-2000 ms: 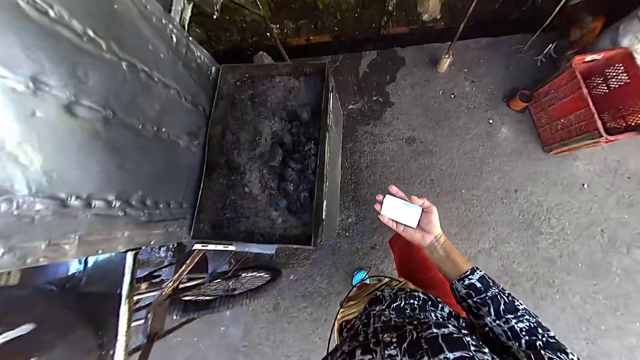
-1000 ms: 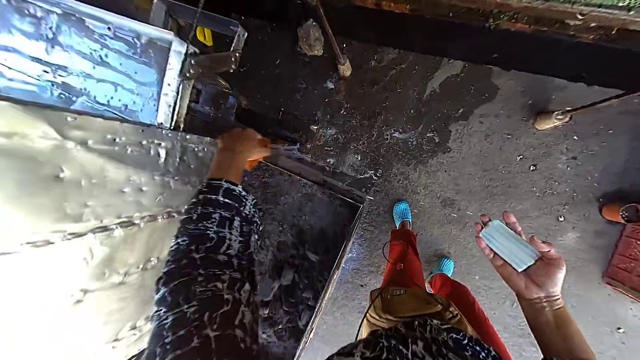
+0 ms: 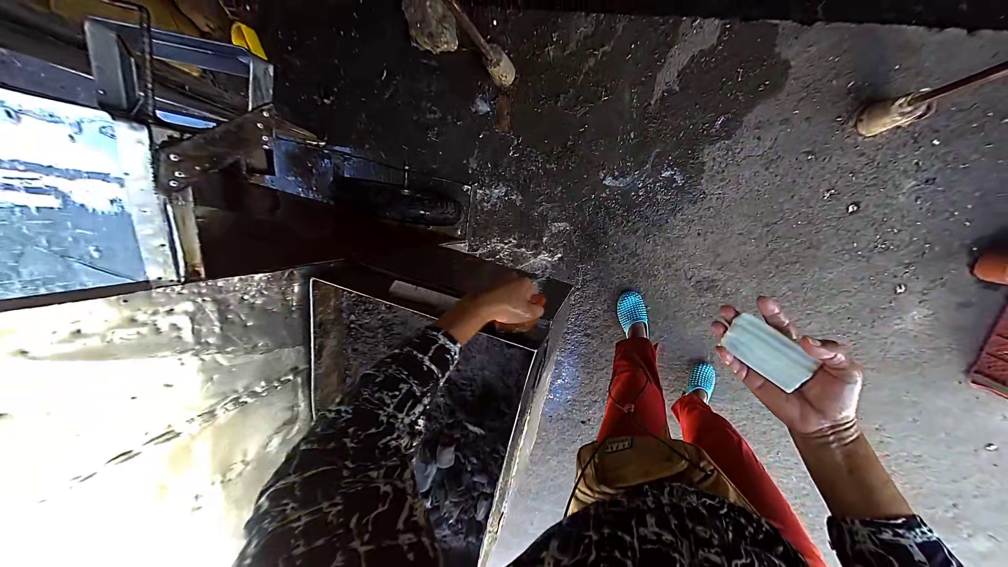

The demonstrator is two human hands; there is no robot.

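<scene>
My left hand [image 3: 504, 305] is over the dark far ledge of a metal box, near its right corner. Its fingers are curled; whether they hold something does not show. Beside it on the ledge lies a pale flat strip [image 3: 423, 295]. The box holds ash and dark lumps like charcoal [image 3: 449, 472]; my left sleeve covers part of it. My right hand [image 3: 819, 386] is palm up at the right, holding a pale, thin rectangular object [image 3: 770, 352] across the fingers. The object's kind is unclear.
A shiny dented metal surface [image 3: 150, 409] adjoins the box on the left. Beyond the ledge is a black tyre [image 3: 409, 205]. Posts with pale blunt ends stand at the top [image 3: 499, 66] and upper right [image 3: 882, 116]. An orange pot [image 3: 991, 268] and a red crate [image 3: 994, 354] are at the right edge.
My left hand, out of view two seconds ago, has moved right along the box's far ledge since one second ago. My right hand still holds the pale object. The view has shifted greatly.
</scene>
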